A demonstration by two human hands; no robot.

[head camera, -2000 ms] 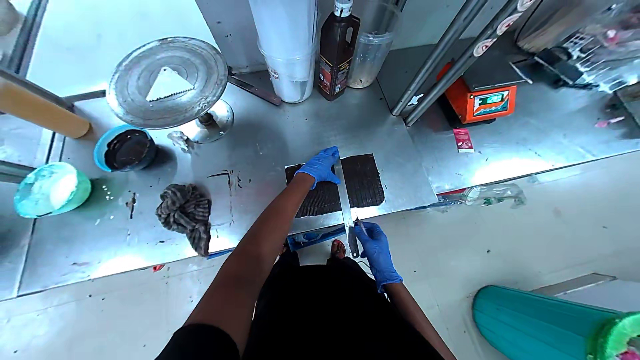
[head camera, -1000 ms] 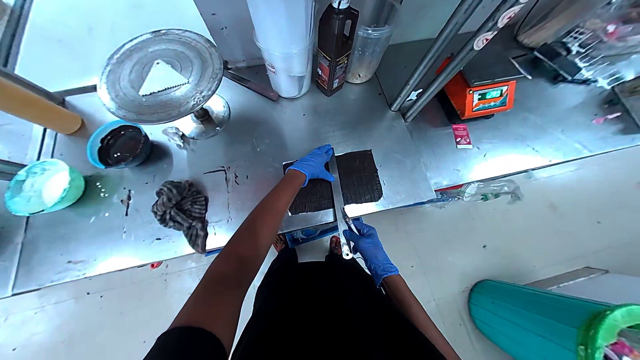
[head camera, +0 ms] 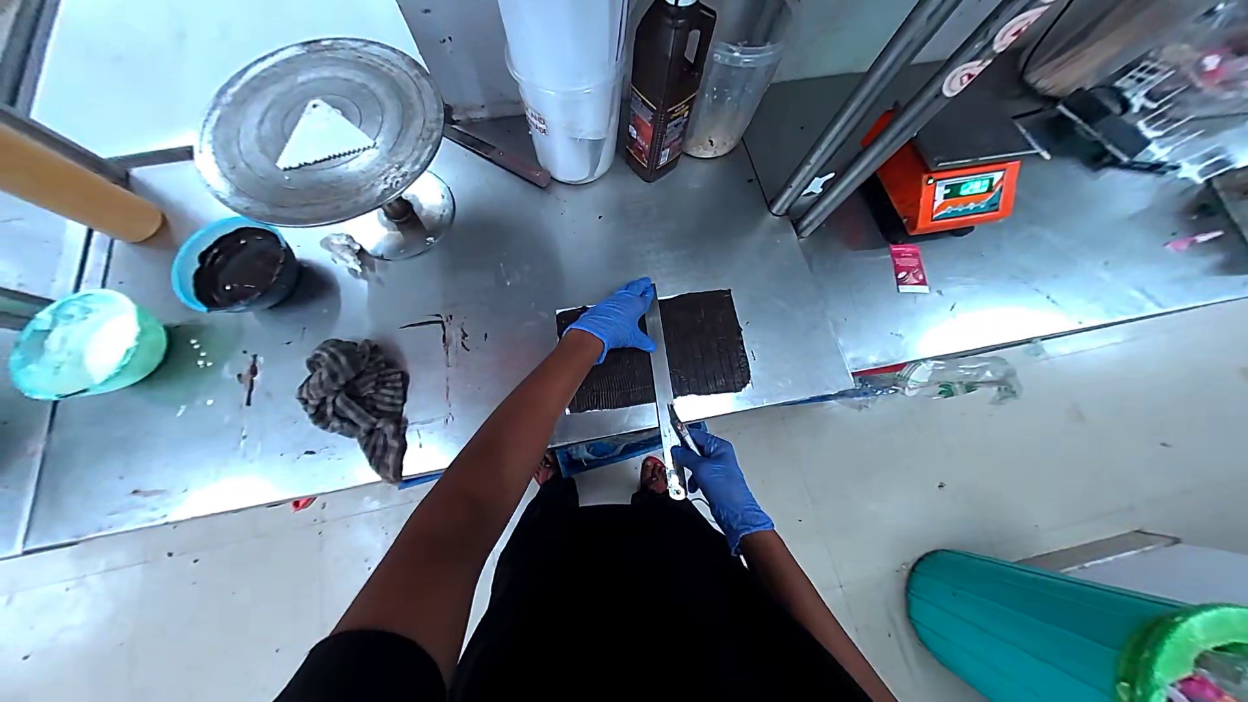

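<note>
A thin dark brown sheet (head camera: 704, 343), likely chocolate, with fine parallel lines, lies at the steel table's front edge. A long metal ruler (head camera: 663, 375) crosses it from back to front and extends past the edge. My left hand (head camera: 621, 319), in a blue glove, presses on the sheet and the ruler's far part. My right hand (head camera: 719, 478), also gloved, is beside the ruler's near end and holds a slim knife-like tool (head camera: 682, 429) against the ruler's right side. The tool's exact kind is unclear.
A turntable (head camera: 322, 200) bearing a toothed scraper (head camera: 320, 136) stands back left, near a bowl of dark brown mixture (head camera: 241, 268), a green bowl (head camera: 90, 343) and a crumpled cloth (head camera: 356, 402). Tubs (head camera: 570, 107), a brown bottle (head camera: 668, 88) and an orange scale (head camera: 960, 195) stand behind.
My right hand, with the slim tool, has shifted slightly towards the ruler's near end since a second ago. My left hand stays on the ruler and sheet.
</note>
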